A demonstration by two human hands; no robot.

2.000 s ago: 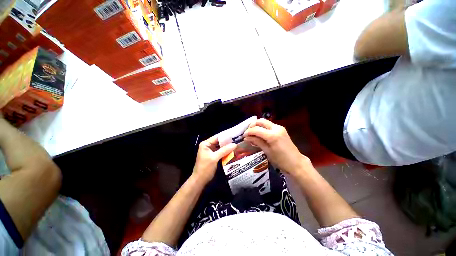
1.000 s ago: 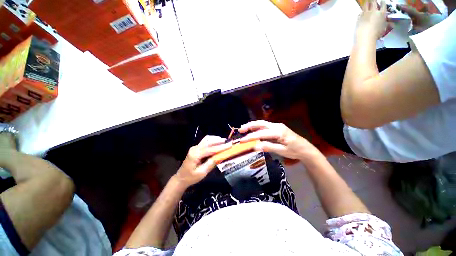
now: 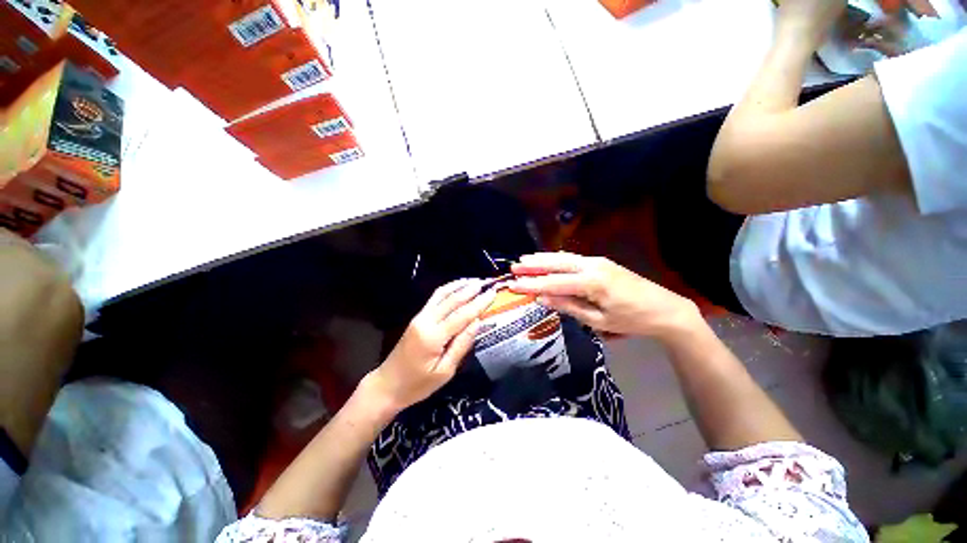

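Note:
A retail box (image 3: 522, 337) with a white face, black product pictures and an orange top edge rests on my lap. My left hand (image 3: 437, 337) grips its upper left side. My right hand (image 3: 594, 294) holds its upper right side, fingers over the top edge. A small dark piece shows between my fingertips at the top; its shape is mostly hidden.
Orange boxes with barcodes (image 3: 292, 135) stand stacked on the white table (image 3: 477, 90). Bundled boxes (image 3: 64, 138) lie at the far left. A neighbour's arm (image 3: 811, 159) is at the right, another's arm (image 3: 32, 329) at the left. The table edge runs before my knees.
The white flap raised earlier is now folded down, and the orange top edge shows. My hands have moved over the box's top. The neighbours' arms have shifted, and the view has moved a little.

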